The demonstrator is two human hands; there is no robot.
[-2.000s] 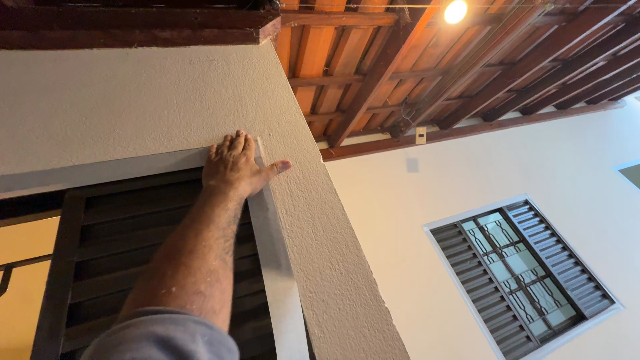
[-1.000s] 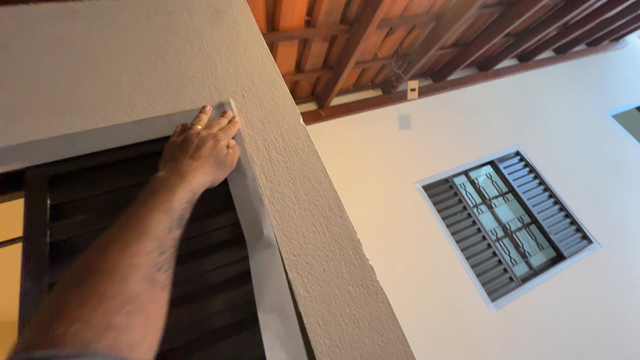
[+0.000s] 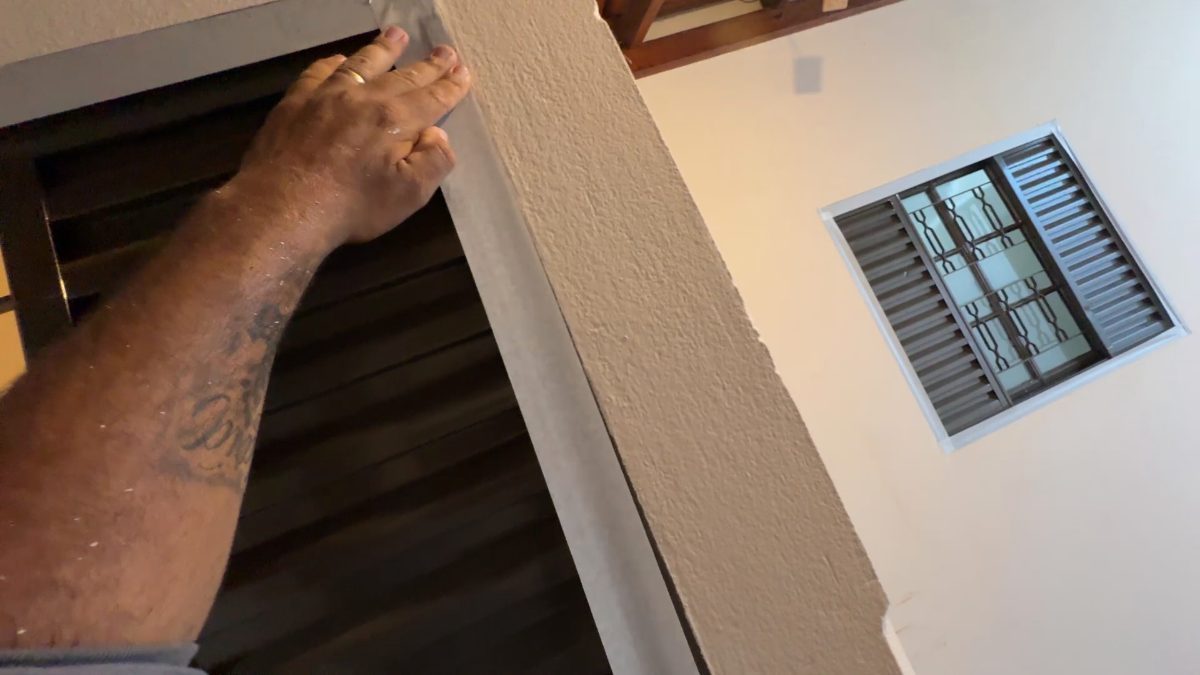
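My left hand [image 3: 370,141], back toward the camera and a ring on one finger, rests its fingertips on the upper corner of a dark louvered window. A smooth grey strip [image 3: 553,375], perhaps tape or film, runs down the window's side edge from under those fingers. Another grey strip [image 3: 187,66] follows the top edge and meets it at the corner. My thumb is bent beside the side strip, and nothing is held in the hand. Behind my forearm lie the dark slats [image 3: 394,450]. My right hand is out of view.
A textured beige wall [image 3: 656,356] borders the side strip and ends at a rough vertical corner. Beyond it stands a pale wall [image 3: 1012,525] with a second louvered window [image 3: 1008,281] edged in light grey. A reddish wooden beam [image 3: 741,42] crosses at the top.
My left hand, spread with the thumb out two seconds ago, now has its thumb bent in, and its fingers lie across the corner onto the side strip. The view has moved closer.
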